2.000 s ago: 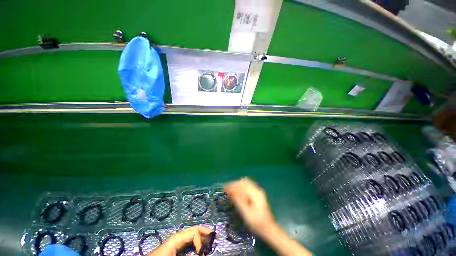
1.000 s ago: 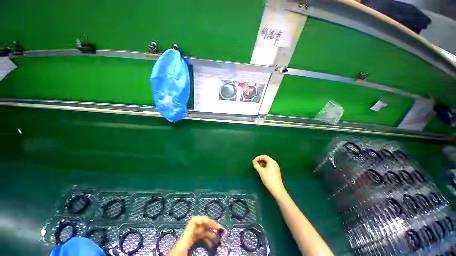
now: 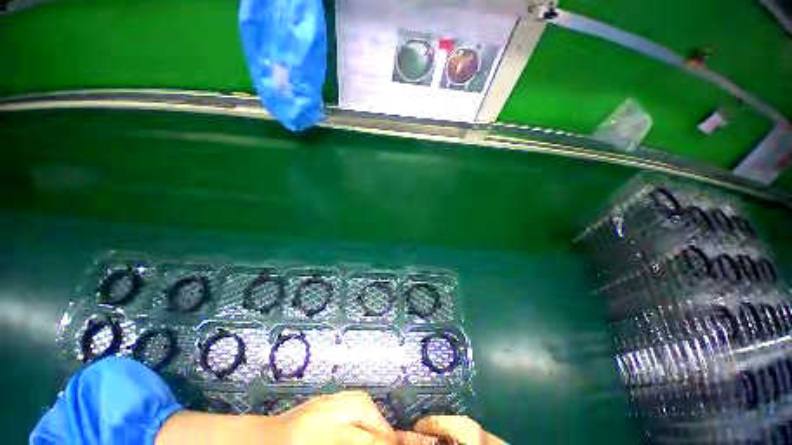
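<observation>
A clear blister tray (image 3: 369, 355) lies on the green mat in front of me, with black ring parts (image 3: 290, 355) in its pockets. One pocket in the second row is empty and pale. My left hand (image 3: 339, 419), below a blue sleeve cover (image 3: 108, 408), is at the bottom edge over the tray's near rows. My right hand (image 3: 456, 428) is beside it, mostly cut off by the edge. The fingers of both hands come together. Something small and dark shows between them, too hidden to name.
A tall leaning stack of clear trays (image 3: 686, 295) with black rings stands at right. Behind the mat (image 3: 373, 195) is a green panel with a metal rail (image 3: 408, 128), a hanging blue plastic cover (image 3: 287, 56), an instruction sheet (image 3: 369, 61) and a small clear bag (image 3: 625, 124).
My right hand has come back from over the bare mat to my left hand at the bottom edge. My left hand has moved lower. The view has tilted down, so the tray sits higher in the picture.
</observation>
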